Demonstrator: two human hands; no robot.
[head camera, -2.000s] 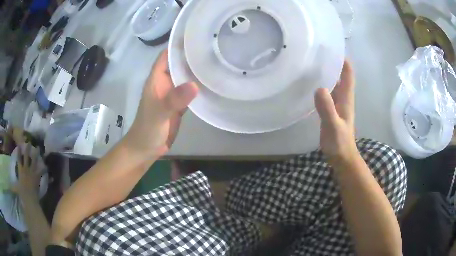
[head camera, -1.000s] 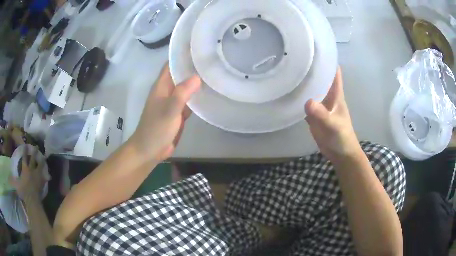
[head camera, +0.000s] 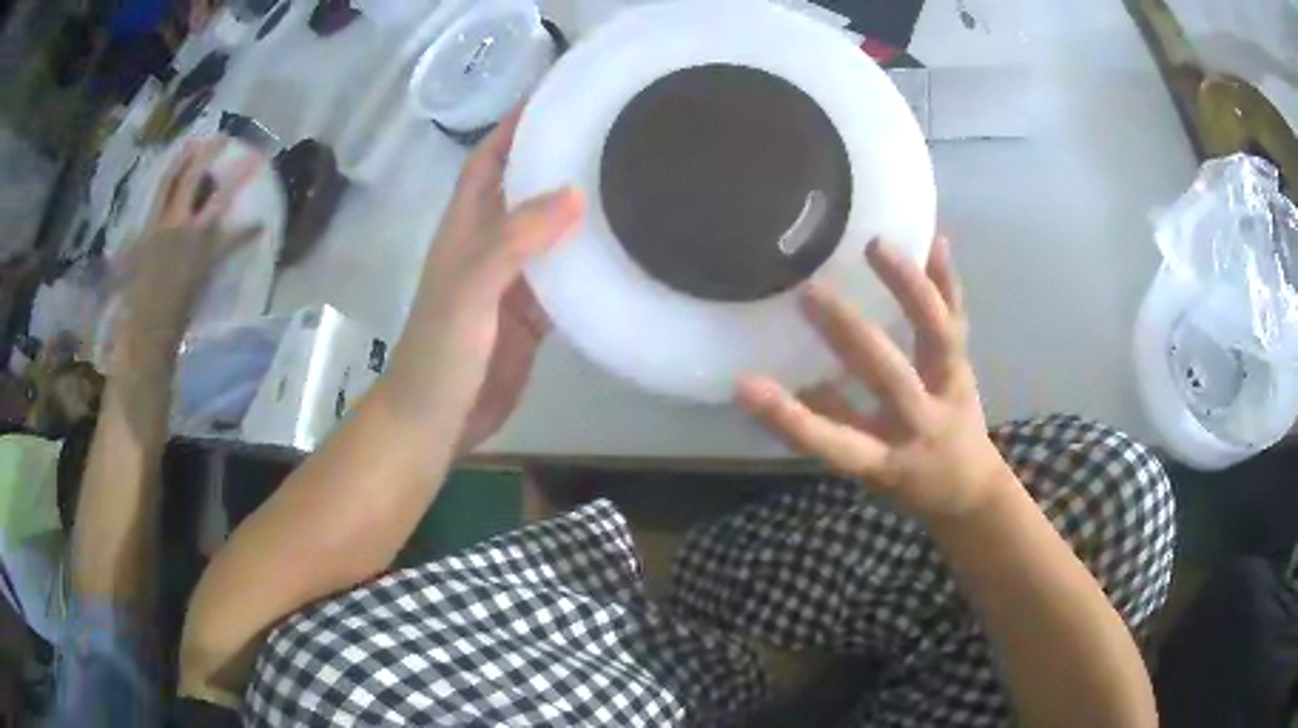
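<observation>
A wide white round housing is held up above the table edge, in front of me. A dark brown disc shows in its centre, with a pale curved mark at its lower right. My left hand grips the housing's left rim, thumb on the near face and fingers behind it. My right hand is at the housing's lower right with fingers spread. Its fingertips lie over the white rim close to the dark disc; whether they press on it I cannot tell.
A white tray lies at the back left. An open small carton stands at the left table edge. Another person's hand is on a white round part at far left. A plastic bag covers a white housing at right.
The housing now shows its face with the dark disc instead of the recess with small holes. My right hand has opened from its rim grip. Another person's arm has reached in at left.
</observation>
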